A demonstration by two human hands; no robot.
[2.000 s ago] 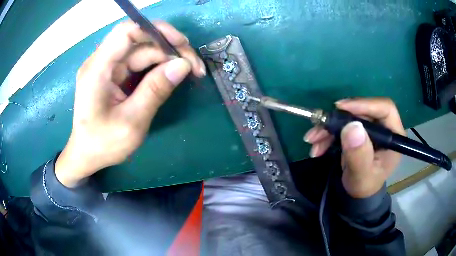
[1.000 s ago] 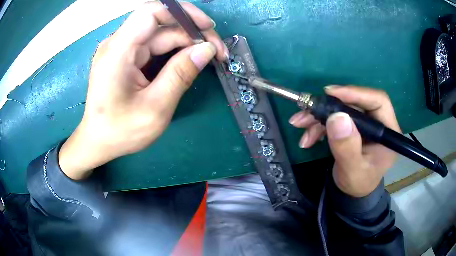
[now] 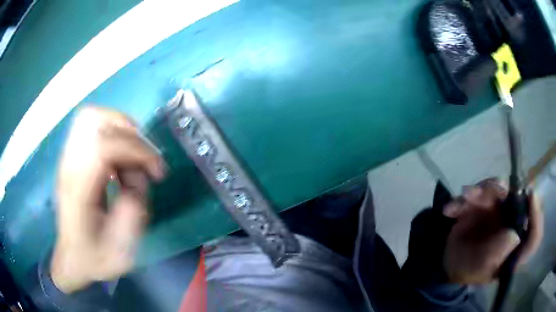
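The grey metal jig [image 3: 235,180] lies slanted on the green mat, its lower end over the mat's edge above my lap. Silvery round components sit in several of its recesses. My left hand [image 3: 106,195] is left of the jig, blurred, with fingers curled and apart from the jig; whether it holds tweezers cannot be told. My right hand [image 3: 488,234] is shut on the black handle of the soldering iron [image 3: 514,152] at the lower right. Its barrel points up, with the tip at the yellow sponge [image 3: 505,70].
A black rounded tray [image 3: 451,36] with silvery specks stands at the upper right, beside black stand parts. A white strip [image 3: 79,76] crosses the green mat [image 3: 329,109] at the upper left. The mat's front edge runs above my lap.
The view has shifted right. My right hand has taken the iron from the jig to the yellow sponge. My left hand has moved off the jig's upper end; the tweezers no longer show clearly.
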